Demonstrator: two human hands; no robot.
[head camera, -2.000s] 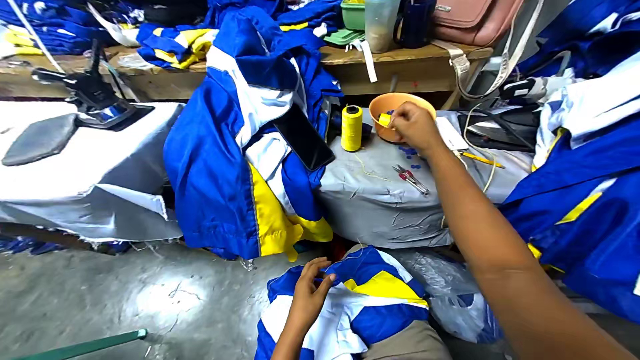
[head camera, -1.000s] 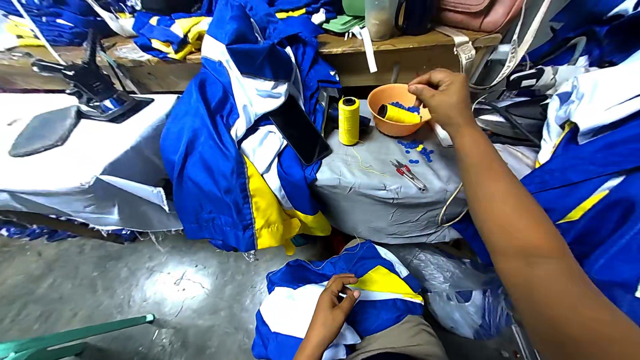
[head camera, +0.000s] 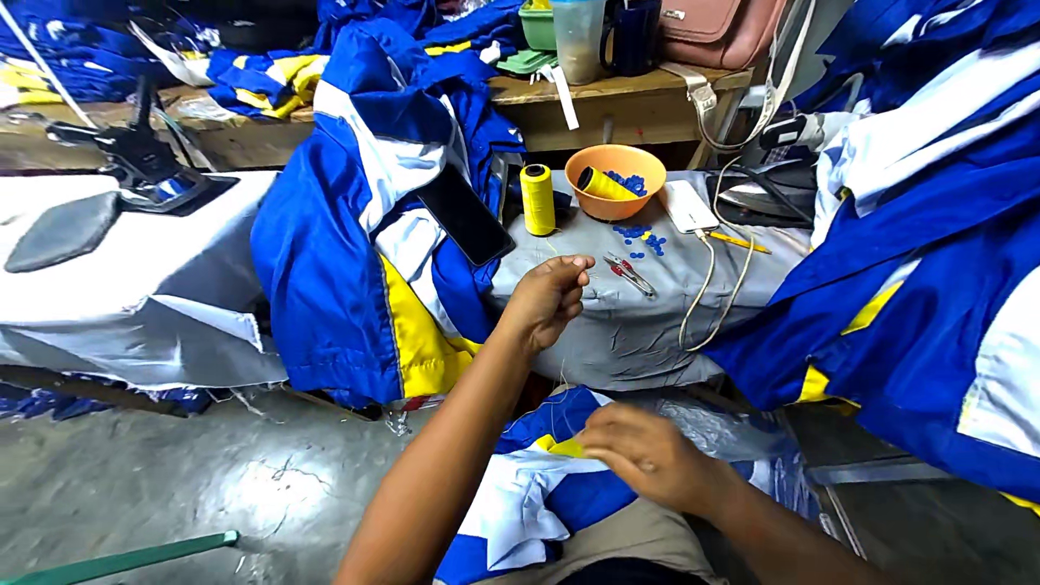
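My left hand (head camera: 548, 301) is raised in front of the grey-covered bench, thumb and forefinger pinched together; what is between them is too small to tell. Below it, my right hand (head camera: 642, 455) is slightly blurred over the blue, white and yellow garment (head camera: 520, 496) on my lap, fingers bent; its grip is unclear. Thin thread (head camera: 561, 382) shows between the hands. On the bench stand a yellow thread cone (head camera: 538, 201) and an orange bowl (head camera: 611, 213) holding another yellow cone and blue buttons. Loose blue buttons (head camera: 638, 237) and red-handled thread snips (head camera: 630, 275) lie in front.
A black phone (head camera: 465, 215) rests on a hanging blue garment (head camera: 325, 268). Right of the bowl are a white power bank (head camera: 689, 207) with a cable and a yellow pencil (head camera: 739, 242). More garments (head camera: 877, 268) hang at the right; a wooden shelf (head camera: 601, 114) runs behind.
My right hand has left the bowl and come down to the garment on my lap. My left hand has risen from that garment to the bench's front edge.
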